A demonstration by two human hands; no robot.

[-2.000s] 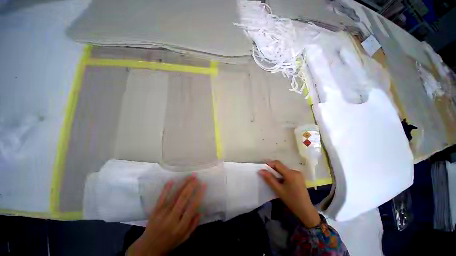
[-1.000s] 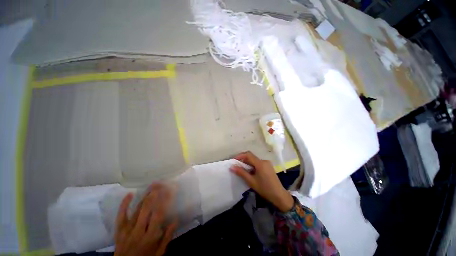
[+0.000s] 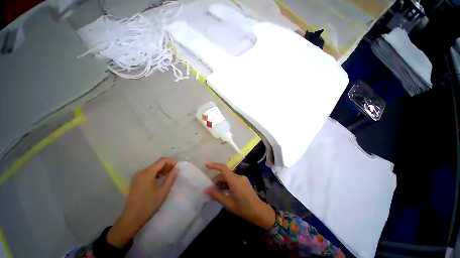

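A thin white fabric panel (image 3: 174, 214) lies folded at the table's near edge, its end between my hands. My left hand (image 3: 151, 189) pinches the panel's left edge near its end. My right hand (image 3: 234, 194) is at the panel's right edge with thumb and finger bent around it; the exact hold is partly hidden. The white glue bottle (image 3: 214, 121) with red diamond marks lies just beyond my hands, its nozzle towards the near edge.
A thick stack of white cut panels (image 3: 282, 85) is at the right. A heap of white strips (image 3: 133, 43) lies beyond the bottle. Yellow tape (image 3: 43, 143) marks the table. Another white panel (image 3: 343, 176) hangs lower right. Folded fabric (image 3: 403, 60) and a clear tray (image 3: 366, 101) are farther right.
The view has turned to the right. My left hand has moved from the middle of the panel to its end, near my right hand, and the panel's end is now drawn together between them.
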